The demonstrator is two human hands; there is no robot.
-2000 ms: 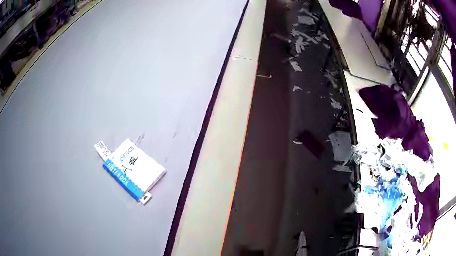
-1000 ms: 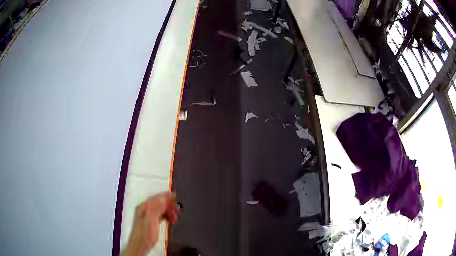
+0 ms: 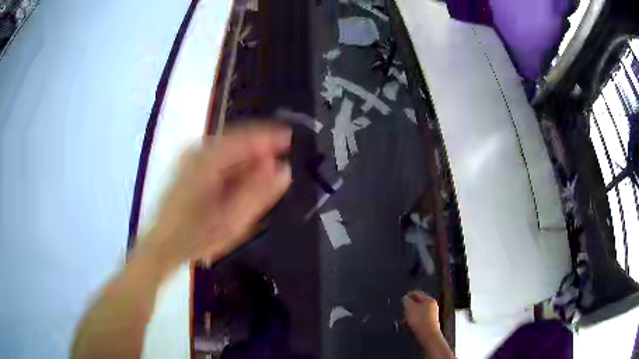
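My left hand (image 3: 235,189) is large and blurred, raised over the table edge and the aisle. Its fingers are partly curled; the blur hides whether anything small is between them. My right hand (image 3: 422,313) is small, low over the right side of the aisle, with fingers curled and nothing visible in it. Neither hand visibly touches the lay. A wide sheet of marker paper (image 3: 70,140) covers the fabric lay on the left table, with a thin dark purple edge (image 3: 146,154) along its right side.
The left table's pale border (image 3: 183,91) ends at orange-brown edging. Pale offcuts (image 3: 343,133) litter the dark aisle floor (image 3: 364,259). A pale table (image 3: 490,168) stands to the right. Purple fabric lies at its near end (image 3: 536,342), with more purple cloth (image 3: 530,31) at its far end.
The view has shifted along the aisle and rightward. My left hand has come up and nearer the camera. My right hand has come into view. The blue-and-white packet seen earliest is out of view.
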